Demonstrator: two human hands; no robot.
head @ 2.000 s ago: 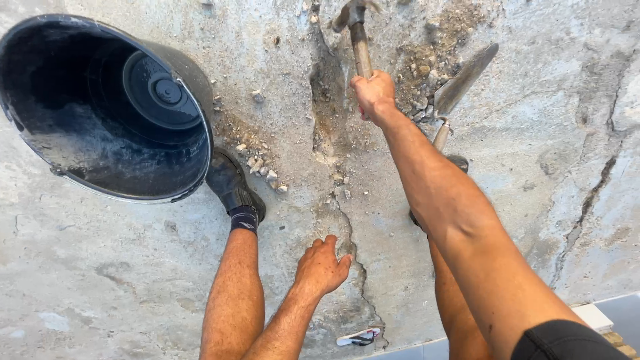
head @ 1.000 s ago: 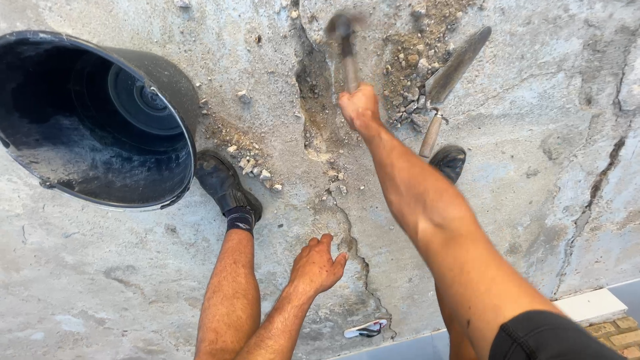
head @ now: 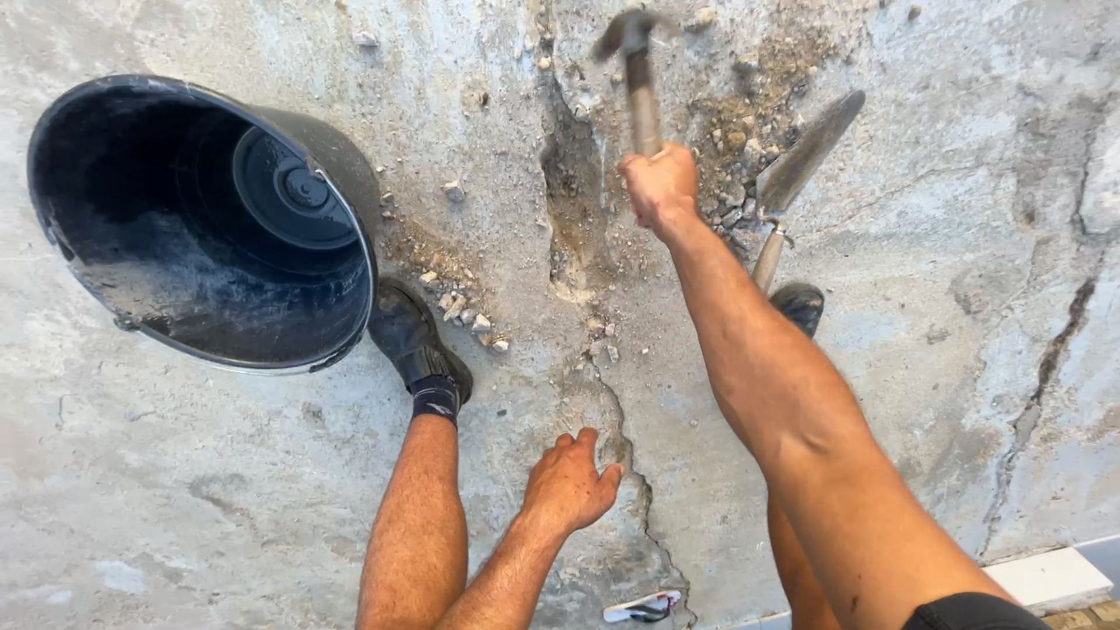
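Observation:
My right hand [head: 662,185] grips the wooden handle of a claw hammer [head: 643,96], whose head is blurred above the concrete at the top centre. Left of the hammer runs a chipped-out groove [head: 575,206] in the concrete floor, which narrows into a thin crack toward me. My left hand [head: 573,481] holds nothing, its fingers apart, low over the floor beside that crack. To the right of my right hand a pointed trowel [head: 809,153] with a wooden handle lies by a heap of rubble [head: 735,192].
A black bucket [head: 341,166] lies tipped at the left, its mouth toward me, beside my left shoe [head: 407,337]. Loose concrete chips [head: 464,313] lie near that shoe. My right shoe [head: 798,306] is by the trowel handle. A second crack [head: 1050,359] runs at the right. A small white-and-dark object [head: 643,606] lies at the bottom.
The hammer has shifted in my right hand's grip area, its head blurred now and one second ago. My left hand stays low beside the crack, and the bucket and trowel lie where they were.

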